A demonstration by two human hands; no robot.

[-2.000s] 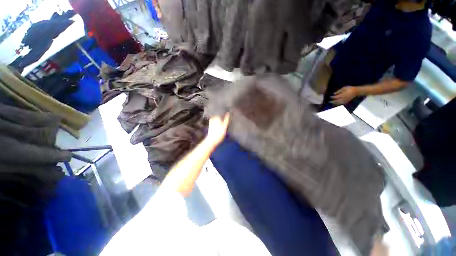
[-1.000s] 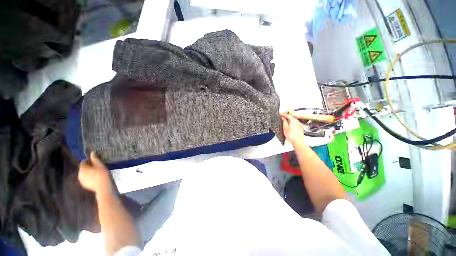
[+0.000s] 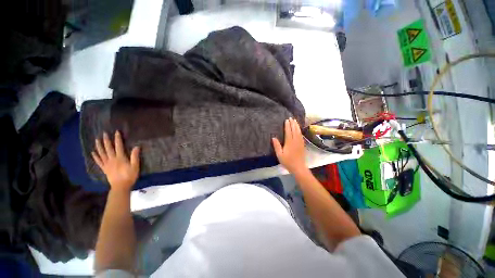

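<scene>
A speckled grey-brown jacket lies over the navy padded board, whose edge shows at the left and along the near side. A darker rectangular patch is on the jacket's left part. The sleeves and upper folds are bunched behind it. My left hand lies flat on the jacket below the patch, fingers spread. My right hand rests on the jacket's right end, thumb apart from the fingers. Neither hand visibly grips cloth.
The iron's wooden-yellow handle is just right of my right hand, with a black hose running right. A green bag hangs below. Crumpled dark garments are at the left. A fan stands at the lower right.
The view swung right from the garment heap to the board. The jacket now lies spread on the board. Both hands have gone from holding its edges to lying flat on it.
</scene>
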